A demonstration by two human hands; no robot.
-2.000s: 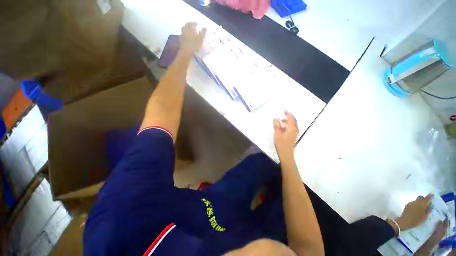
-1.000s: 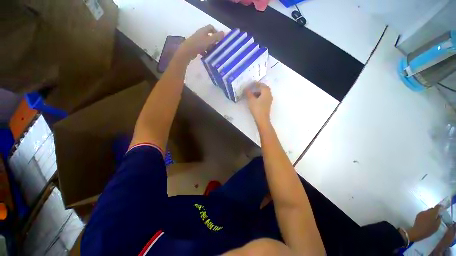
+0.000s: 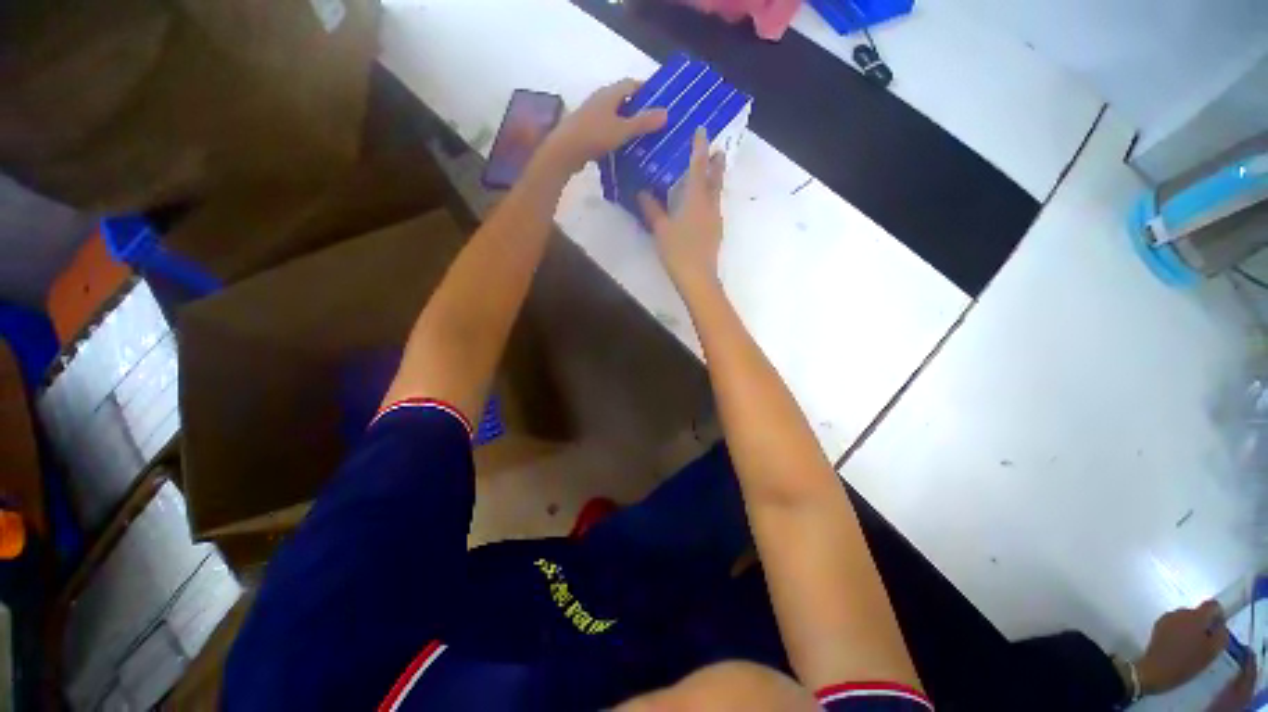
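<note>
A row of several retail boxes [image 3: 681, 100] stands on edge on the white table, pressed together with blue spines up and a white printed face at the right end. My left hand [image 3: 601, 125] is at the left end of the row, its fingers over the top edge. My right hand [image 3: 691, 216] is at the near right side, fingers spread along the spines and end face. Both hands hold the row between them. The undersides of the boxes are hidden.
A smartphone [image 3: 524, 139] lies left of the row. An open brown carton [image 3: 306, 376] with blue inside is beside my legs. A kettle [image 3: 1207, 216] stands at the right rear. A co-worker's hand [image 3: 1182, 648] is at lower right. A black strip [image 3: 890, 188] runs behind.
The boxes lay flat and overlapping, then stood up with gaps, and are now squeezed tight. My right hand has moved left onto them; my left hand has closed onto the left end.
</note>
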